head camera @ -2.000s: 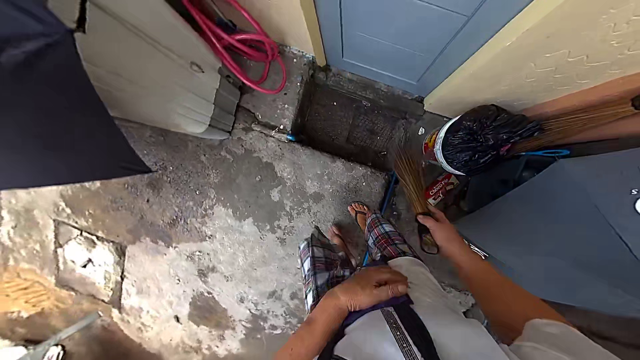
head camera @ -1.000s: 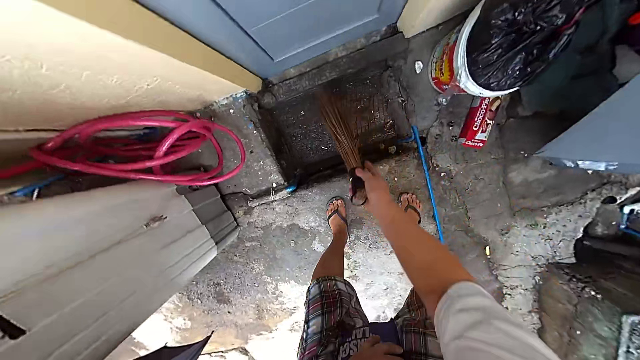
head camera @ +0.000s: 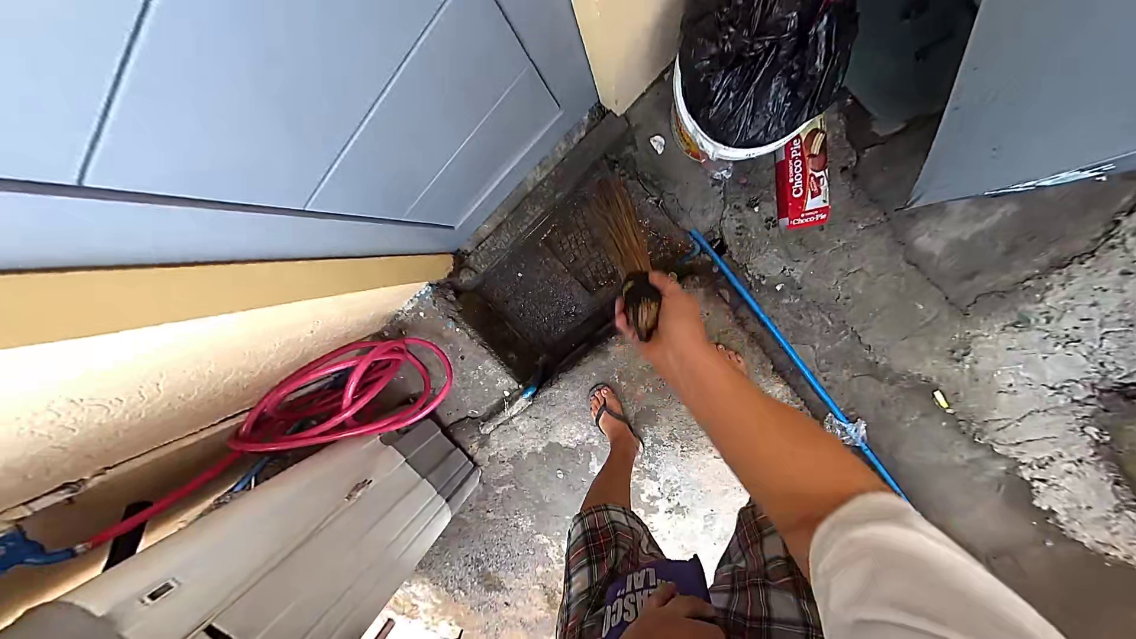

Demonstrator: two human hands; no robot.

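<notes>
A stick broom of thin brown bristles is gripped at its bound dark end by my right hand. Its bristles reach over a dark, wet recessed floor section with a drain grate before the blue-gray door. Low in the view, my left hand rests at my waist, against a purple cloth with white lettering; whether it grips the cloth is not clear. My feet, in flip-flops, stand on the concrete just below the recess.
A coiled pink hose lies at left above a beige plastic panel. A white bucket lined with a black bag stands at upper right, beside a red Choco Pie box. A blue pole lies right of my feet. A gray panel is farther right.
Two seconds ago my right hand held the broom beside the bucket; it is now over the recessed floor. My left hand stays at my waist. The view has turned considerably.
</notes>
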